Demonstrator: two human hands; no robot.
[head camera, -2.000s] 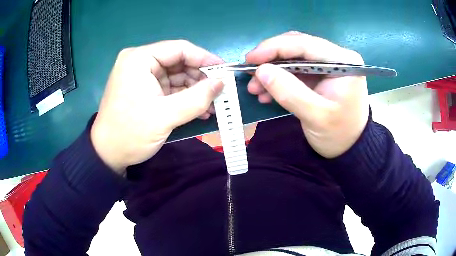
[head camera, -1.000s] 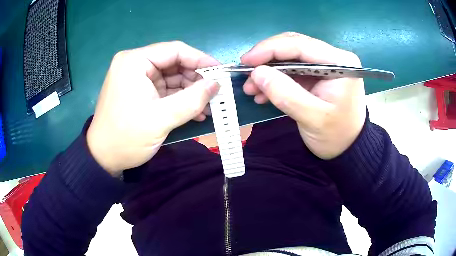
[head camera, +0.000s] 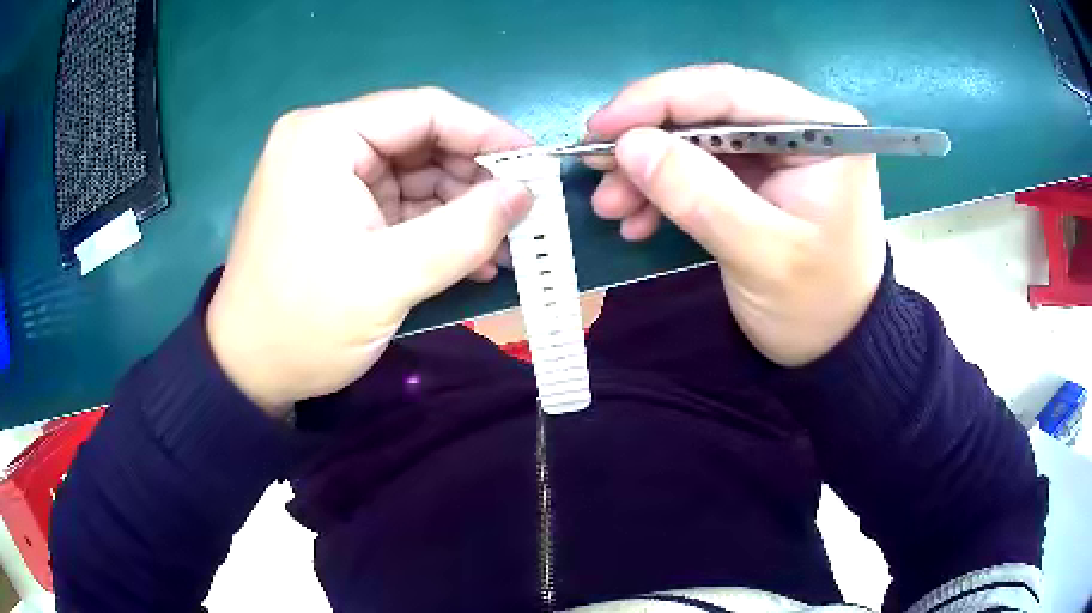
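Observation:
My left hand (head camera: 359,240) pinches the flared top end of a white watch strap (head camera: 553,311) between thumb and index finger. The strap hangs down over my lap, with a row of dark slots above crosswise ridges. My right hand (head camera: 766,216) holds silver tweezers (head camera: 826,140) nearly level, with round holes along the arm. The tweezer tips are at the strap's connector end, and they are too small to tell whether they grip a part.
A black sheet of tiny parts (head camera: 108,120) with a white tape tab (head camera: 109,243) lies on the green table (head camera: 359,48) at left. A dark object (head camera: 1066,48) is at the far right. Red stools (head camera: 1060,240) and a blue item (head camera: 1062,411) stand below the table.
The rear end of the tweezers has risen and its wide face with the holes shows more. My right hand has shifted slightly up. The left hand and strap have moved little.

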